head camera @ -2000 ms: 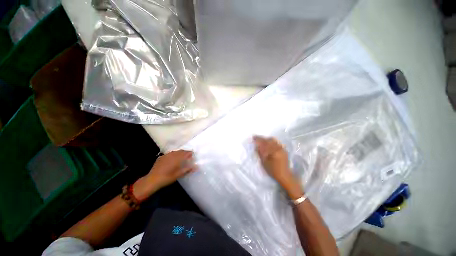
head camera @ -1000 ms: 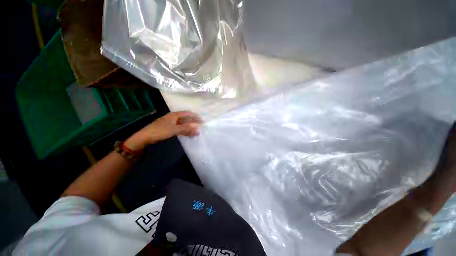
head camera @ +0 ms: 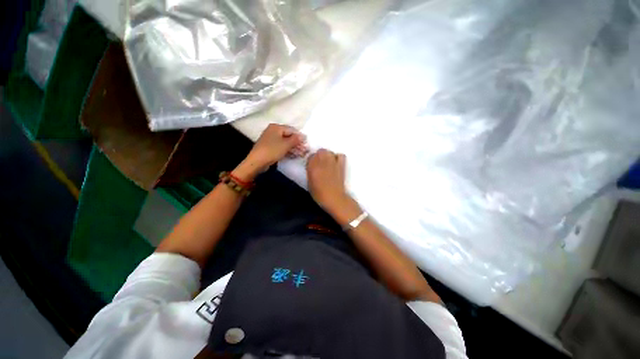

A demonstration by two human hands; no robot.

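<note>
A clear, shiny polybag (head camera: 533,112) lies spread flat over bright white sheets (head camera: 393,105) on the table. Its near-left corner is at my hands. My left hand (head camera: 277,144) pinches the edge of the polybag at that corner. My right hand (head camera: 327,179) is closed on the same edge, just to the right of my left hand, nearly touching it. The glare hides where the polybag ends and the white sheets begin. The fingertips are partly blurred.
A silvery stack of polybags (head camera: 203,63) hangs over the table's left edge. A brown carton (head camera: 123,123) and green crates (head camera: 105,224) are below at left. Beige-taupe tote bags (head camera: 607,315) stand at lower right. A blue object (head camera: 631,177) shows at the right rim.
My right hand has come from the far right of the polybag to its near-left corner, beside my left hand. The view has shifted, and the polybag lies spread out flatter.
</note>
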